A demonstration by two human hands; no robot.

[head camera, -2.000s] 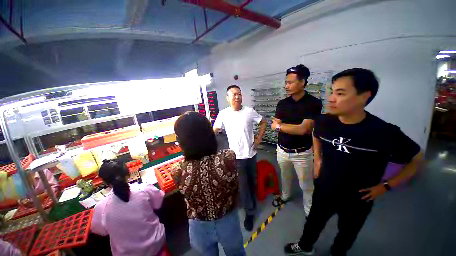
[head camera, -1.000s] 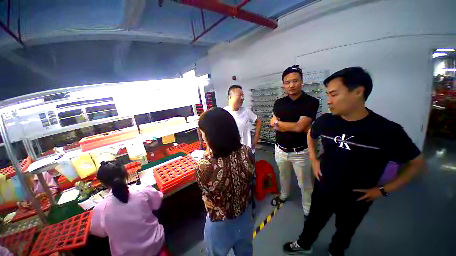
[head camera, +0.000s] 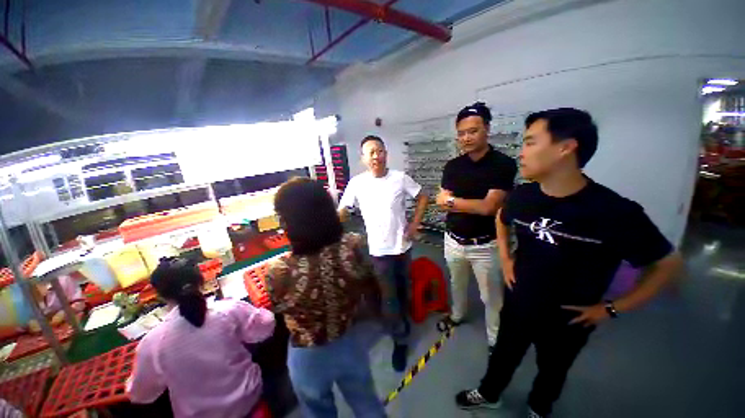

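Observation:
Neither of my hands is in the picture. Nearest in front of me at the lower left, an orange-red compartment tray [head camera: 91, 377] with a grid of square pockets lies beside a seated person in pink [head camera: 200, 351]. Another orange-red tray [head camera: 258, 286] on the bench is partly hidden behind a standing person in a brown patterned top [head camera: 318, 290], seen from behind. Whether its pockets hold anything is too blurred to tell.
Three people stand at the right: one in a white shirt [head camera: 381, 211], two in black shirts [head camera: 479, 184] [head camera: 572, 245]. A red stool [head camera: 428, 287], yellow-black floor tape [head camera: 421, 363], a wall rack [head camera: 421, 163] and a purple bin [head camera: 625, 280] also show.
The person in the patterned top moved right, then back left, again covering part of the bench tray. The white-shirted person shows more fully than one second ago. The view shifted slightly.

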